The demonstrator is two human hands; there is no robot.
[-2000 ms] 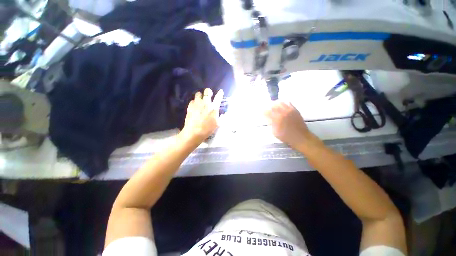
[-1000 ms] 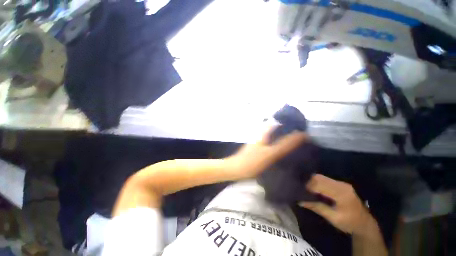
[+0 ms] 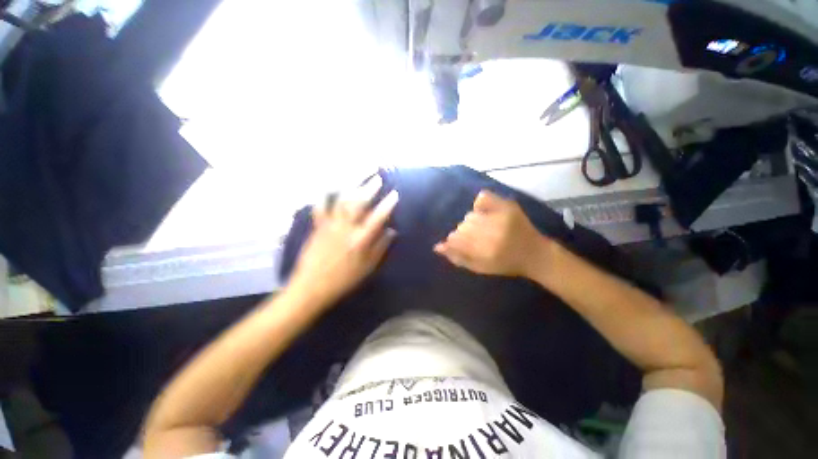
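A dark navy garment piece (image 3: 417, 229) lies over the table's front edge and hangs into my lap. My left hand (image 3: 345, 238) is bare and rests on its left part, fingers spread and slightly blurred. My right hand (image 3: 493, 235) is curled on its right part, with fingertips pinched together on the cloth. The far edge of the cloth lies in front of the white sewing machine (image 3: 556, 36), below the needle area (image 3: 444, 90). Glare from the lamp hides detail around the needle.
Other navy cloth (image 3: 81, 161) lies at the left of the table. Black-handled scissors (image 3: 612, 148) and small snips (image 3: 563, 106) lie right of the needle. Dark scraps (image 3: 726, 170) are at the right end. A pale ruler strip (image 3: 193, 269) runs along the front edge.
The navy piece has gone from the lap area up onto the table edge and is spread out. Both hands moved up with it and are now farther apart. The view has shifted right.
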